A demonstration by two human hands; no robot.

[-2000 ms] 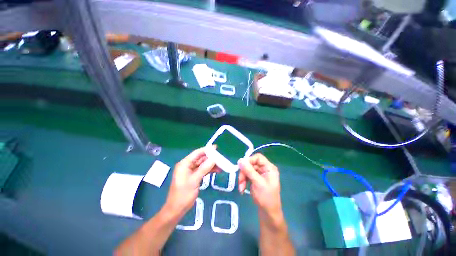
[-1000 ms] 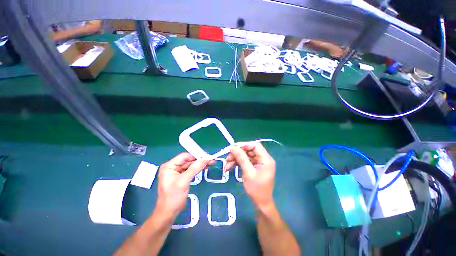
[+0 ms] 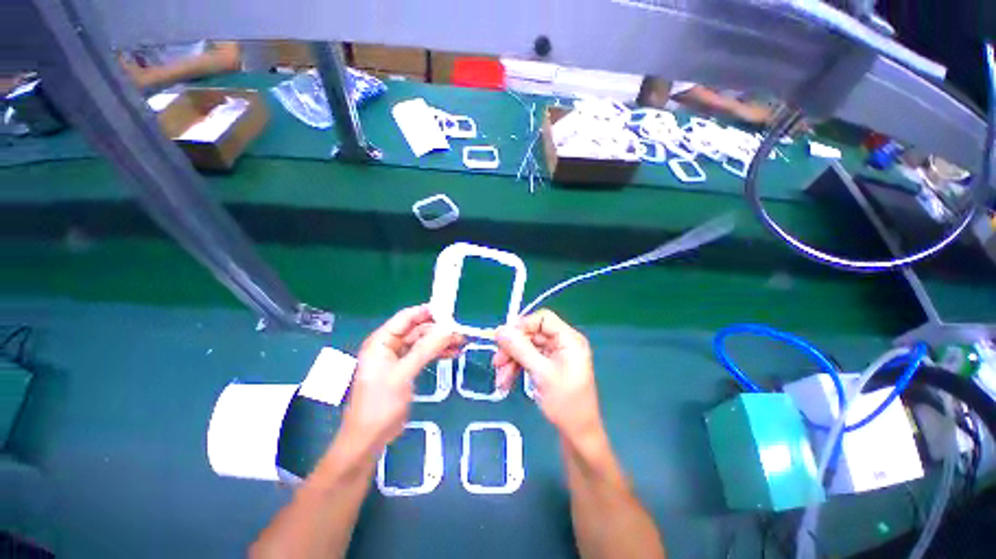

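Observation:
A white plastic frame (image 3: 446,286) is held upright above the bench, its opening facing me. My left hand (image 3: 406,355) pinches its lower left corner. My right hand (image 3: 546,355) pinches its lower right corner together with a thin pale strip (image 3: 590,273), which trails up to the right and blurs at its far end. Below the hands, several white frames lie flat in rows, one at the lower left (image 3: 435,459) and one at the lower middle (image 3: 516,459). The hands partly cover the upper row.
A curled white sheet (image 3: 249,429) and a small square sheet (image 3: 328,377) lie left. A metal post (image 3: 180,186) stands upper left. A teal box (image 3: 765,450) with blue hoses is at right. Another frame (image 3: 436,211) lies beyond. The opposite bench holds cardboard boxes (image 3: 590,167), piled frames and another person's arms.
The held frame has turned from a tilted, diamond-like angle to nearly upright. The strip's visible part now reaches farther up and right. Both hands keep their hold; the view has shifted slightly.

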